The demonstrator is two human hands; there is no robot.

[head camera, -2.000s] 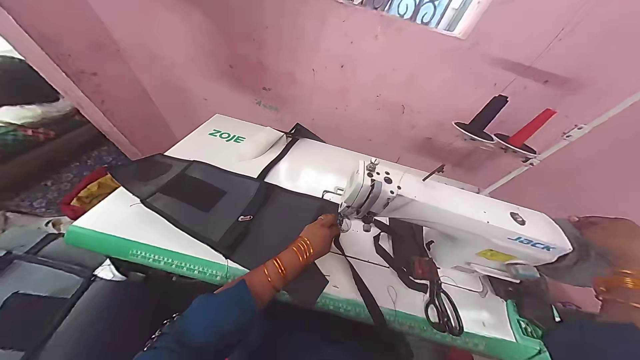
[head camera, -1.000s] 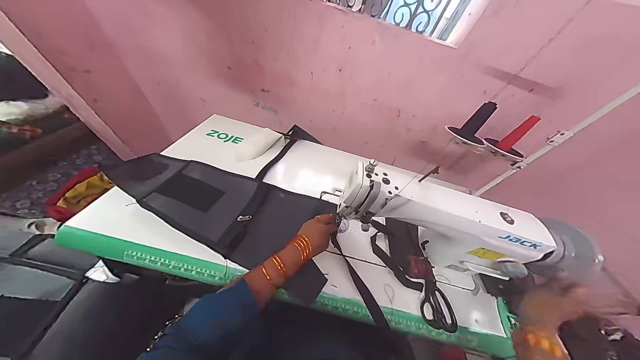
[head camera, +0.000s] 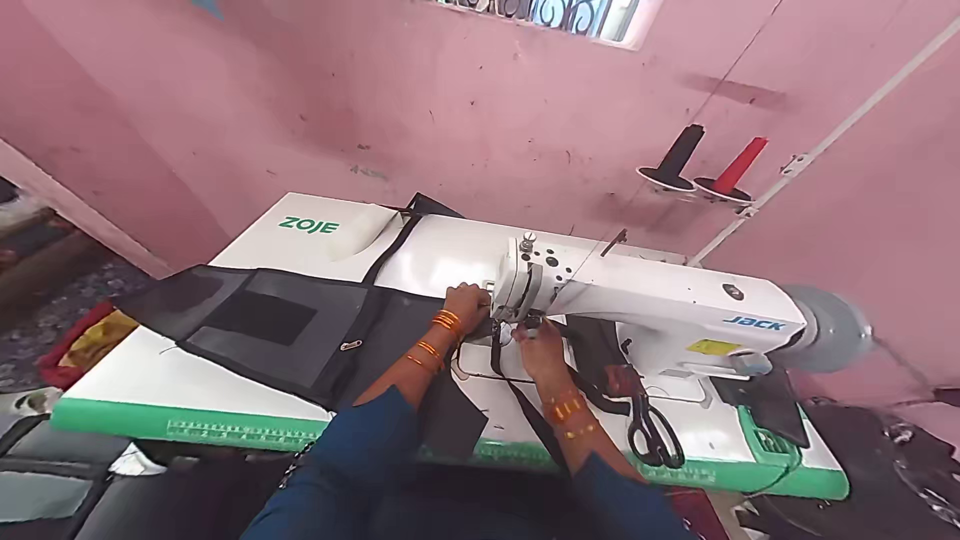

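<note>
A white sewing machine (head camera: 675, 300) stands on its table. My left hand (head camera: 466, 306) is beside the left of the machine's head, its fingers bent at the edge of the dark fabric piece (head camera: 300, 330); their grip is hard to make out. Right below the needle area, my right hand (head camera: 538, 349) has its fingers close together near a black binding strip (head camera: 525, 409); whether they pinch it is unclear. The strip hangs toward the table's front edge. A zipper pull (head camera: 350, 346) shows on the fabric. The needle and presser foot are largely hidden.
Black-handled scissors (head camera: 654, 435) lie right of my right hand, near the green front edge (head camera: 225, 433). Black and red thread cones (head camera: 739, 169) stand on a rack behind. A dark fabric pile (head camera: 870, 465) is at the right, and a red and yellow bundle (head camera: 97, 341) at the left.
My right hand has come from the machine's handwheel side at the far right to the needle area. My left hand has moved slightly up beside the machine's head.
</note>
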